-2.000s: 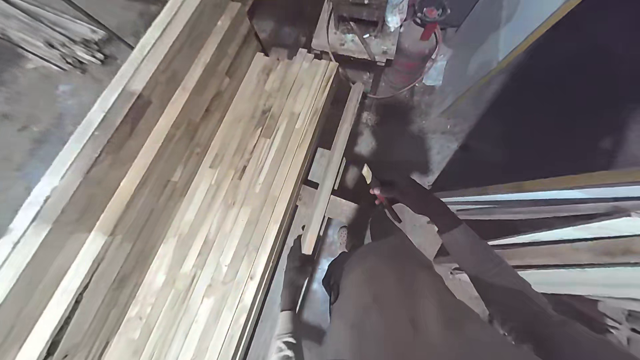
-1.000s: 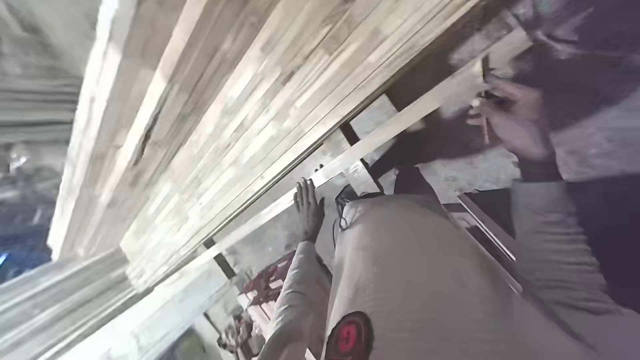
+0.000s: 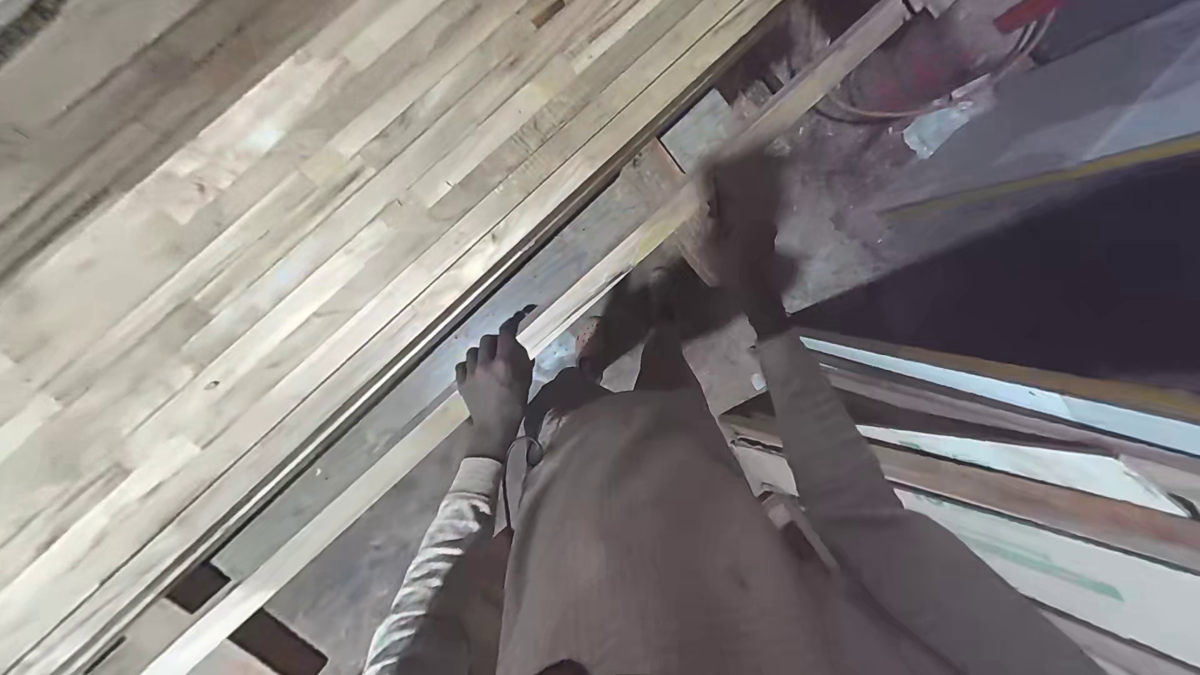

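Observation:
A long, narrow wooden strip (image 3: 609,274) runs diagonally beside a large wooden panel (image 3: 375,234) made of many joined staves. My left hand (image 3: 497,380) rests on the strip near my body, its thumb and fingers spread around the strip's edges. Farther along, my right hand (image 3: 745,220) is at the strip, dark and blurred, so its fingers and anything in them cannot be made out. The strip's far end lies near the top of the view.
Several boards (image 3: 1031,487) are stacked on my right, next to a dark sheet (image 3: 1031,262). A hose (image 3: 881,114) curls near a red object (image 3: 1027,11) at the upper right. Supports cross under the strip.
My right hand, at the strip's far part with a small tool a second ago, is now nearer my left hand. The view has turned and shifted.

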